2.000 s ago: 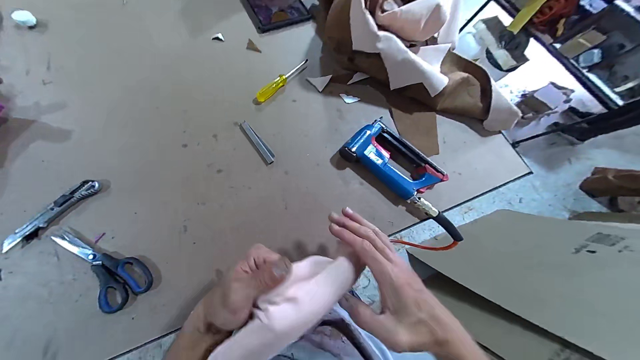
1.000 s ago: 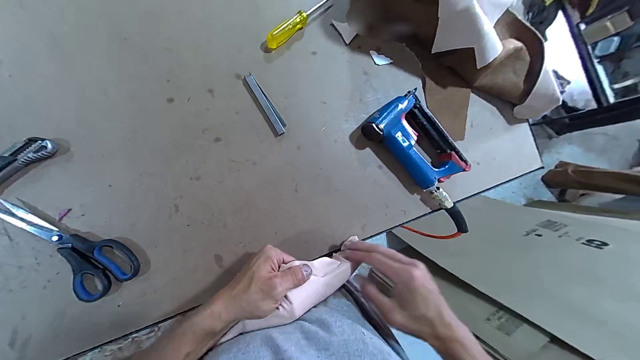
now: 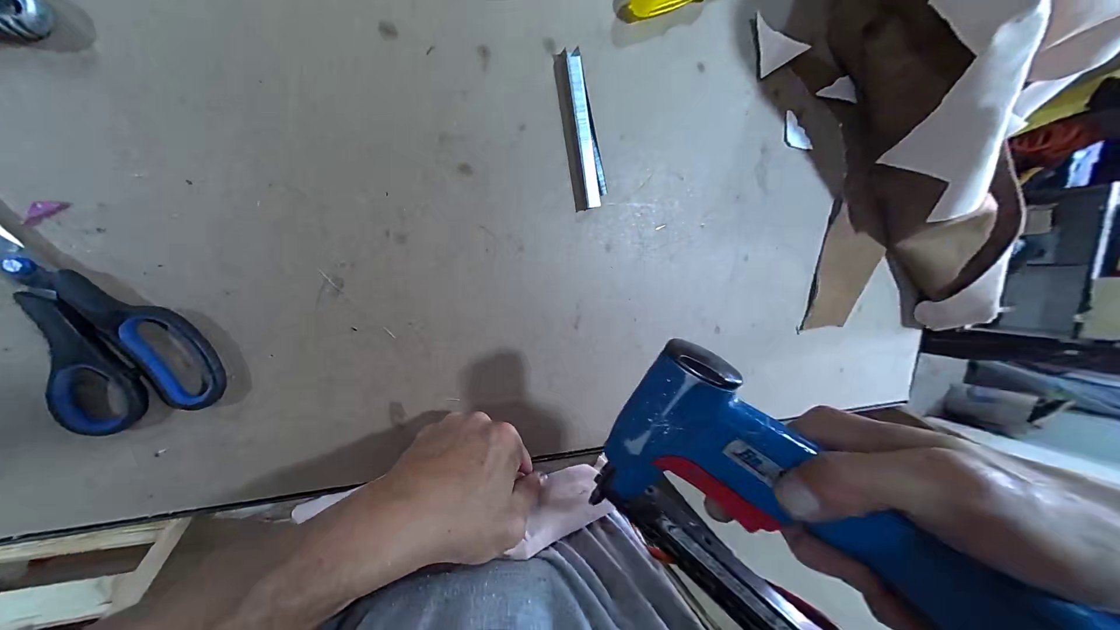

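Note:
My left hand [image 3: 468, 494] is closed on a pale pink piece of leather-like material [image 3: 569, 503] at the table's front edge, over my lap. In my right hand [image 3: 901, 490] is a blue pneumatic staple gun [image 3: 717, 437] with a red trigger. Its dark nose points down at the right end of the pale piece, close to my left fingers; whether it touches cannot be told. The underside of the piece and most of my left fingertips are hidden.
Strips of staples [image 3: 584, 131] lie mid-table [image 3: 394, 236]. Scissors [image 3: 131, 350] with black and blue handles are at the left. A yellow screwdriver handle [image 3: 656, 7] shows at the top edge. Brown and pale leather-like scraps [image 3: 936, 157] are heaped at the right.
My right hand, bare a second ago, has taken hold of the staple gun, which lay on the table, and brought it to the pale piece. My left hand stays on the piece. The view is closer.

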